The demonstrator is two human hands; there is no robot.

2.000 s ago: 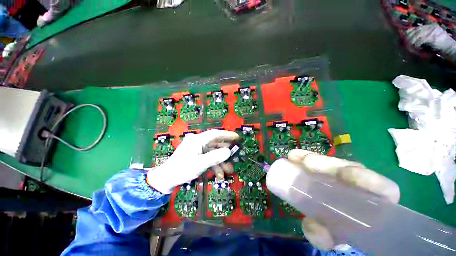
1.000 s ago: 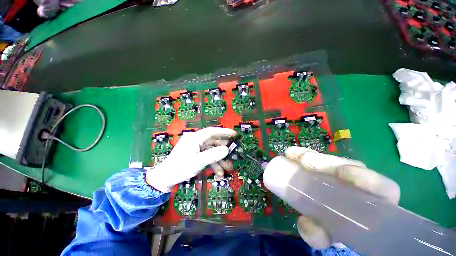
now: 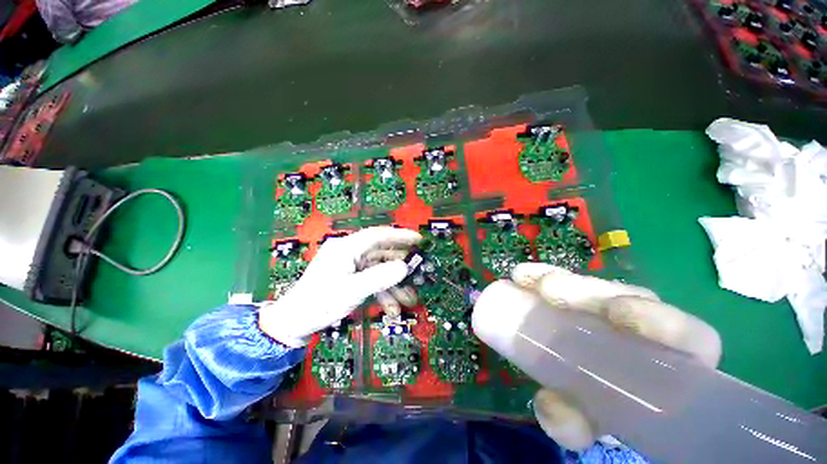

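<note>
My left hand, in a white glove with darkened fingertips, holds a green circuit board by its dark end with a white patch, above the tray. My right hand, also gloved, grips a large translucent glue tube. The tube's thin needle, with a small purplish base, points left at the held board; whether its tip touches cannot be told. The clear tray below has a red-orange lining and rows of green boards. My hands and the tube hide part of it.
A pale box device with a grey cable stands at left. Crumpled white cloth lies at right. A yellow tab is at the tray's right edge. The dark belt runs behind, with another tray at upper right.
The view has shifted slightly, so the tray appears a little higher and further left. Both hands keep their holds. A gloved hand at the upper right has left the view.
</note>
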